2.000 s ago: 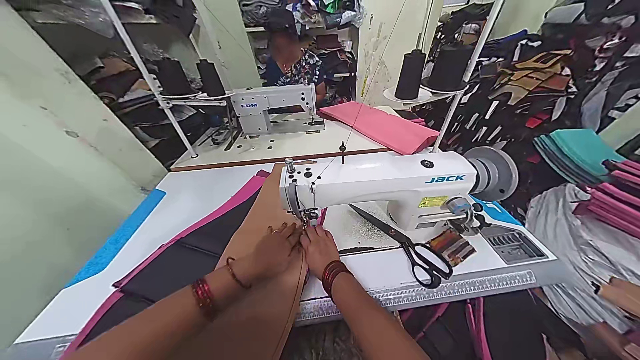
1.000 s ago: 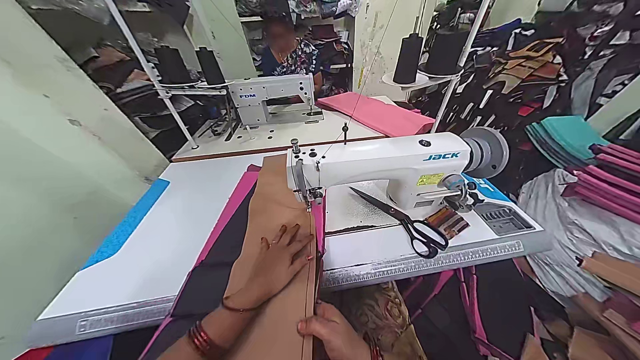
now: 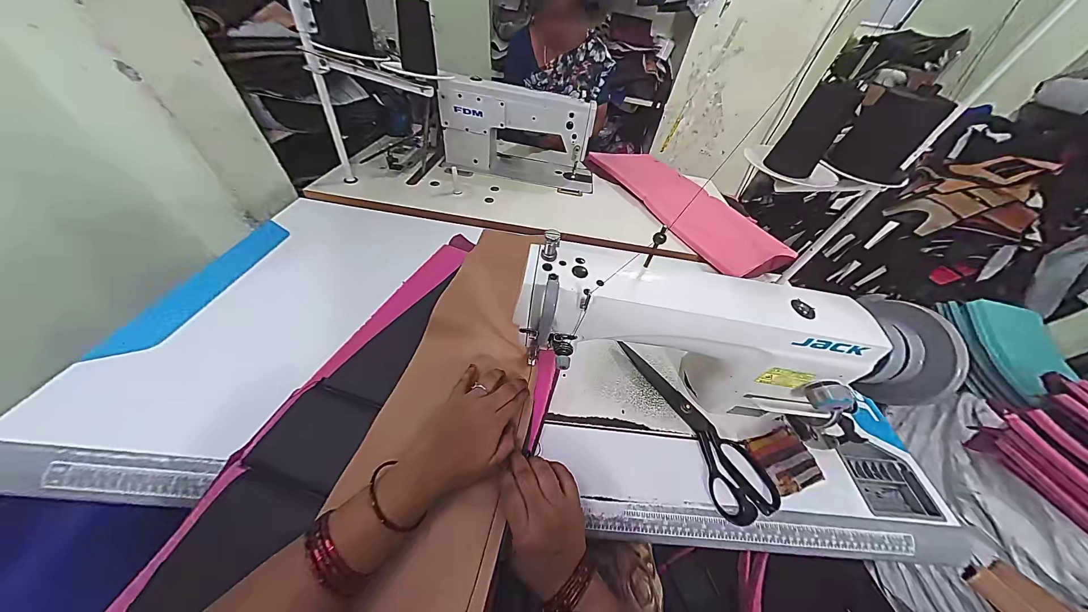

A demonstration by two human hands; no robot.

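A long tan material panel [image 3: 463, 340] runs under the needle area of the white Jack sewing machine [image 3: 680, 314], over black and magenta fabric [image 3: 357, 365]. My left hand [image 3: 472, 425] lies on the panel just below the presser foot, fingers bent and pressing it. At the panel's right edge, my right hand [image 3: 544, 510] pinches the edge close to my left fingertips. A narrow magenta strip [image 3: 544, 391] shows beside that edge. Black-handled scissors [image 3: 705, 442] lie on the table right of my hands, next to bundled thread-like pieces [image 3: 786, 459]. The needle tip is hard to see.
Behind stands a second sewing machine [image 3: 518, 127] with folded pink fabric [image 3: 697, 212] beside it and a person [image 3: 561, 59] behind. Black thread cones [image 3: 816, 127] stand at upper right. Stacked teal [image 3: 1003, 348] and pink pieces [image 3: 1045, 450] lie at far right. A ruler strip [image 3: 765, 535] edges the table.
My left hand has moved up the panel toward the presser foot. My right hand, lower on the panel edge a second ago, is now beside my left fingers. The view has moved closer.
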